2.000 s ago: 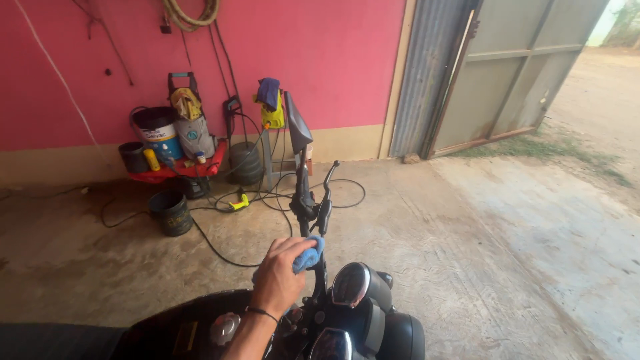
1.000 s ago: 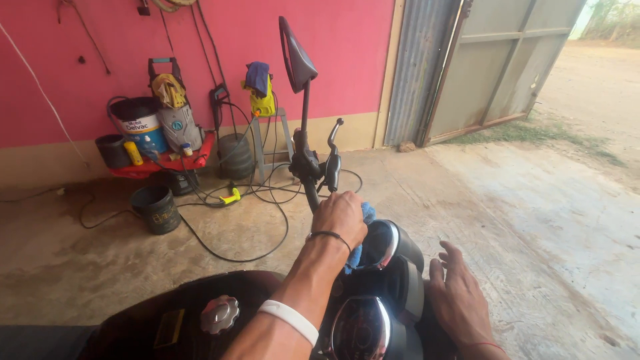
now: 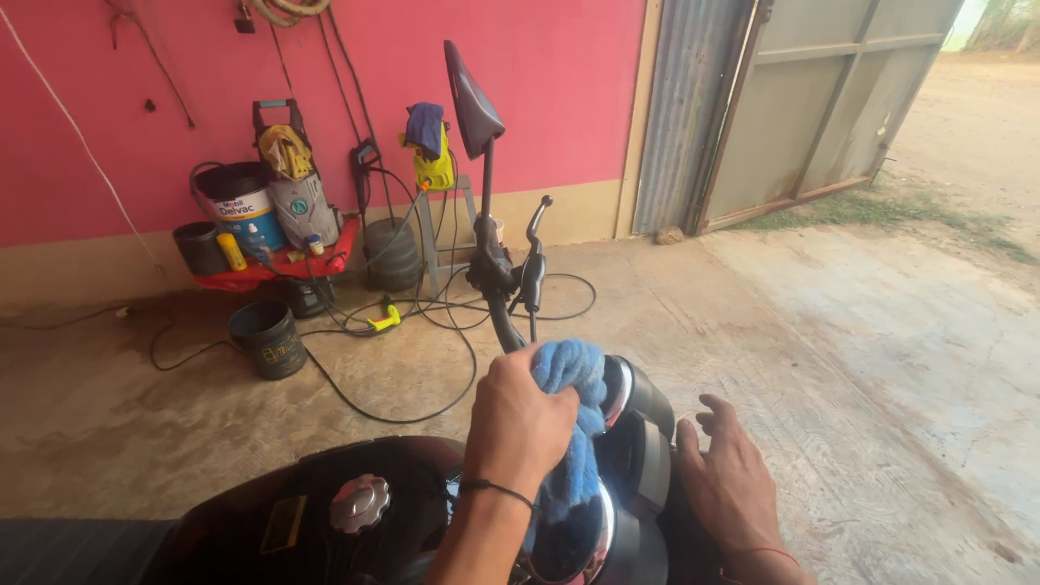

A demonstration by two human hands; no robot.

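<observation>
My left hand (image 3: 520,414), with a dark cord on its wrist, is closed on a blue cloth (image 3: 575,406). The cloth hangs over the motorcycle's round gauges (image 3: 621,394), beside the base of the handlebar (image 3: 504,321). My right hand (image 3: 727,479), with a thin red string at the wrist, is at the right of the gauges, fingers apart and holding nothing; whether it touches the motorcycle's front is unclear. Beyond the left hand rise the lever (image 3: 534,272) and mirror (image 3: 471,106). The black fuel tank (image 3: 325,520) with its silver cap (image 3: 360,504) lies at lower left.
A black bucket (image 3: 268,340) stands on the concrete floor near looping black hoses (image 3: 390,418) and a yellow-handled tool (image 3: 385,318). Against the pink wall are a red stand (image 3: 341,252) with containers, a grey pressure washer (image 3: 302,211) and a stepladder (image 3: 467,219). A metal gate (image 3: 821,106) is at right.
My left hand has moved from the handlebar to the gauges with the blue cloth, which now spreads over them. My right hand, not in view two seconds ago, has come in at the right.
</observation>
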